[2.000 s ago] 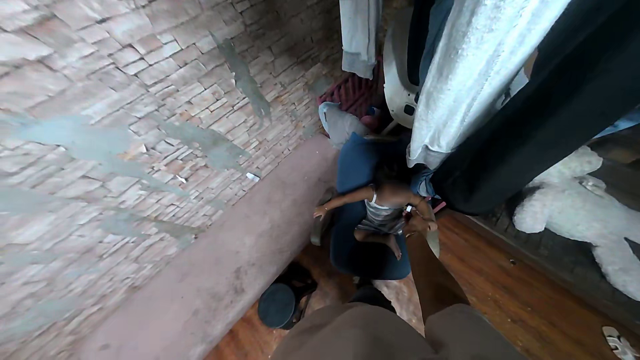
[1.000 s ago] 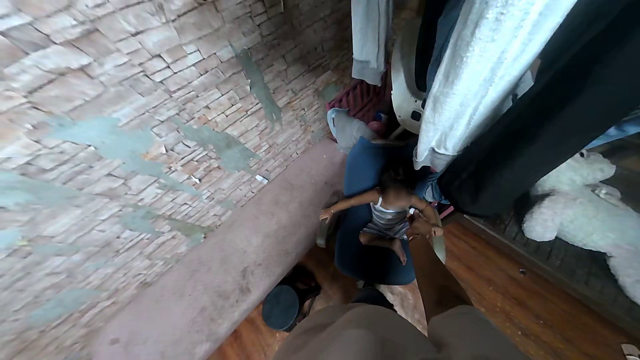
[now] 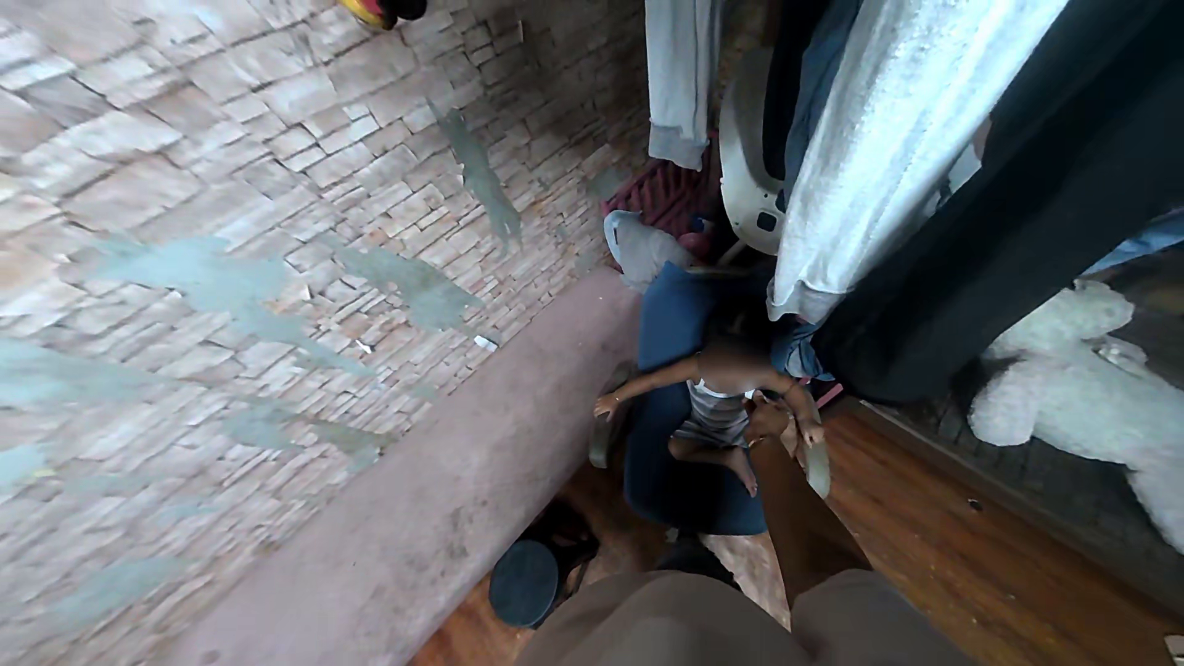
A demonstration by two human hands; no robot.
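My right hand [image 3: 766, 421] reaches forward from the bottom and touches the front of a small child [image 3: 717, 407], who sits on a blue chair [image 3: 659, 472]. Its fingers look bent, and whether they grip the striped top is too small to tell. One arm of the child stretches toward the left armrest [image 3: 599, 444]; the other rests by the right armrest [image 3: 818, 467]. I do not see my left hand.
Light trousers [image 3: 869, 139] and black trousers [image 3: 999, 213] hang at the upper right. A white plush toy [image 3: 1064, 398] lies at the right. A dark round stool [image 3: 524, 583] stands on the wooden floor, near a pink ledge [image 3: 444, 481] along the peeling wall.
The child's arm on the right has come down toward the armrest. My right hand stays close to the child's chest.
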